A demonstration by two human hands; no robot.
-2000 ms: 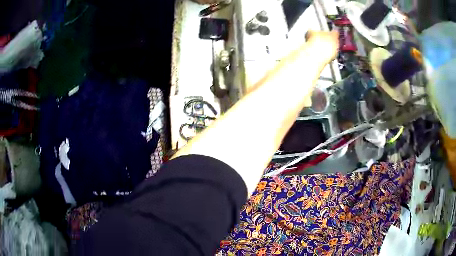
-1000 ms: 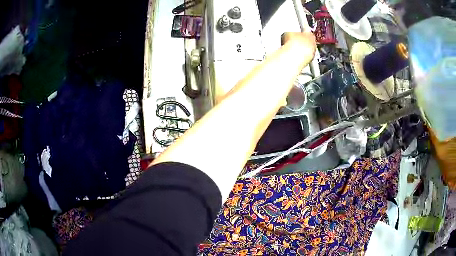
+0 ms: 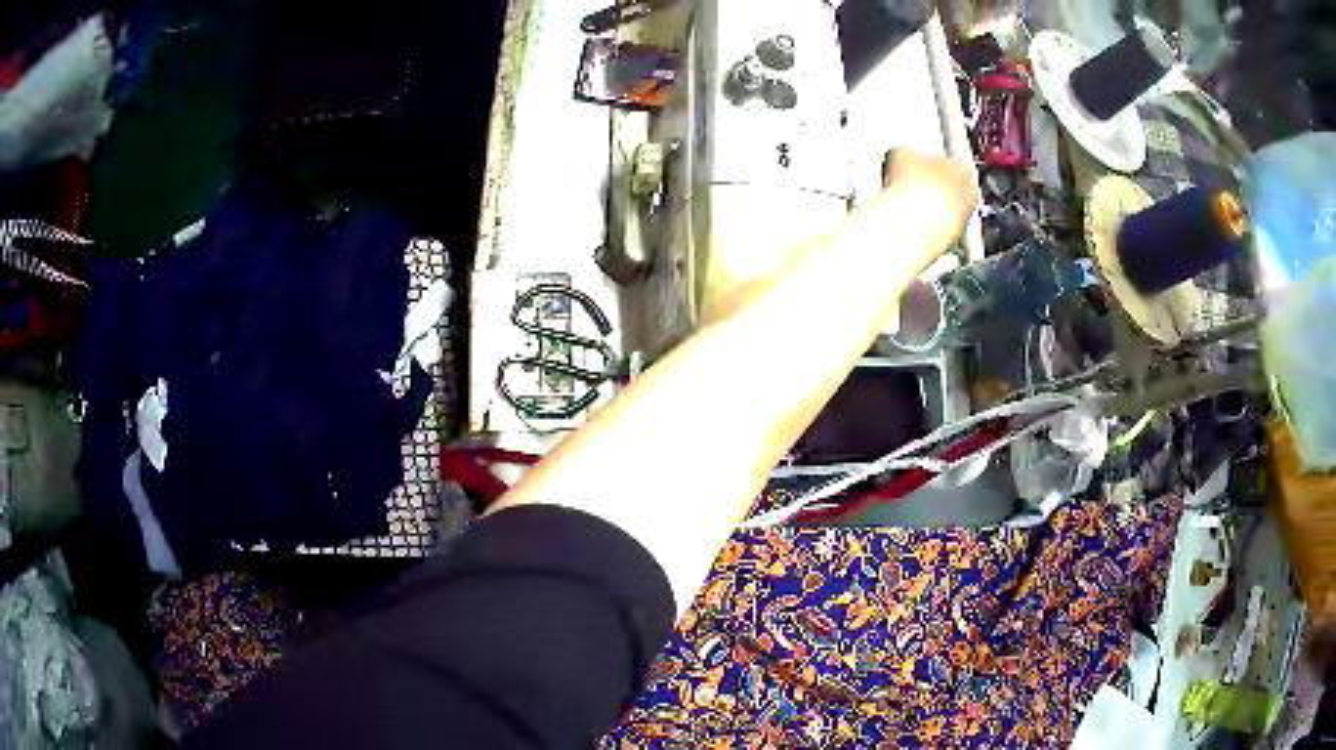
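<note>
My left hand (image 3: 932, 194) reaches out at the end of my bare forearm, with a dark sleeve at lower left. The hand is small, bright and curled over the right edge of the cream sewing machine body (image 3: 777, 191). Its fingertips are hidden, so I cannot tell whether it holds anything. Several round knobs (image 3: 762, 73) show on the machine top. A batik fabric (image 3: 908, 630) in purple-blue with orange floral print lies across the lower middle. My right hand is not in view.
Navy garment pieces (image 3: 264, 381) pile at left. Navy thread cones (image 3: 1172, 242) stand on pale discs at upper right. White and red cables (image 3: 938, 447) cross below my hand. A phone-like item (image 3: 626, 73) lies at the top. A translucent pale blue object (image 3: 1304, 279) is at far right.
The view shifted left and then back right. My left hand now sits slightly lower along the machine's right edge and is more curled. The fabrics look unchanged.
</note>
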